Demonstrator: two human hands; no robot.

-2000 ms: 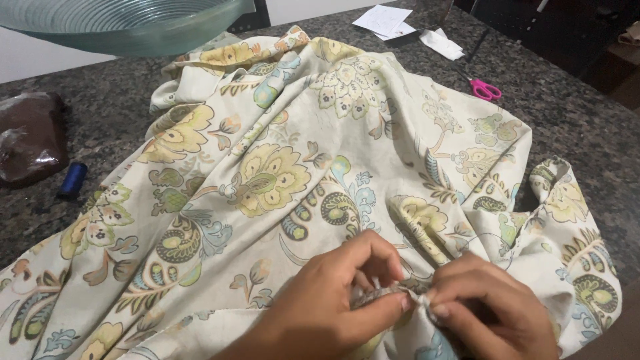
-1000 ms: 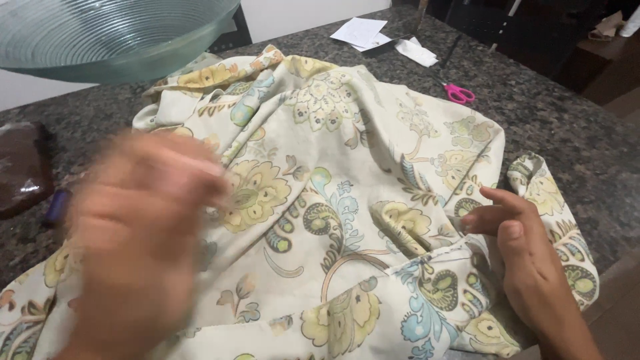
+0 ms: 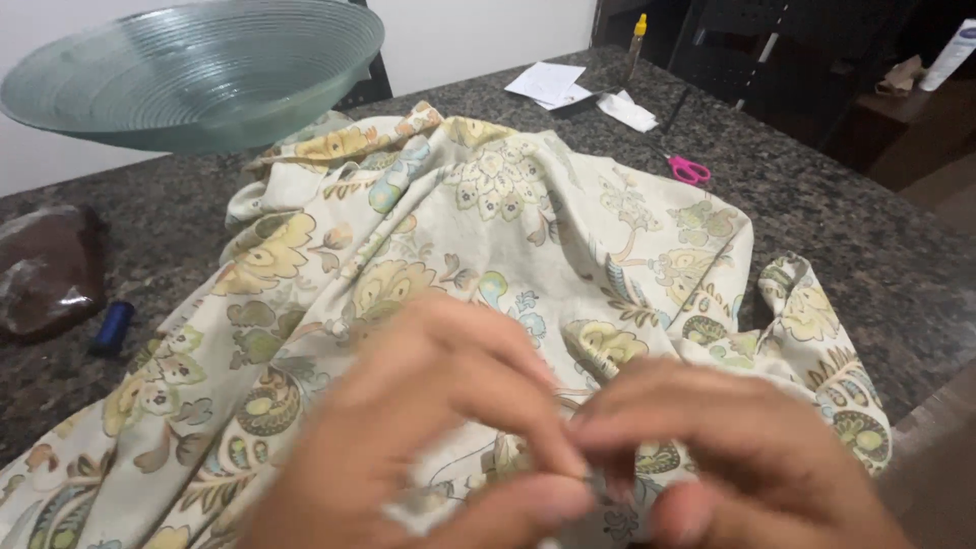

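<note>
A floral-print cloth (image 3: 488, 236) lies in folds over the dark speckled stone table. Above its near part, at the lower centre, my left hand (image 3: 427, 427) has its thumb and fingertips brought together; blur hides whether something thin is between them. My right hand (image 3: 732, 450) is beside it, with fingertips close to those of my left hand and the thumb apart, and no object shows in it. A dark, thin line like thread runs on the cloth between the hands. A blue thread spool (image 3: 113, 328) rests left of the cloth.
Pink-handled scissors (image 3: 688, 170) lie beyond the cloth, near a crumpled white paper (image 3: 627, 111), folded papers (image 3: 547, 82) and a yellow-capped bottle (image 3: 637, 47). A large ribbed glass bowl (image 3: 229, 84) occupies the back left. A plastic-wrapped brown item (image 3: 47, 271) sits at the left.
Both hands were down at the cloth two seconds ago, then apart with my left hand raised at the left. Now they are together above the cloth at lower centre.
</note>
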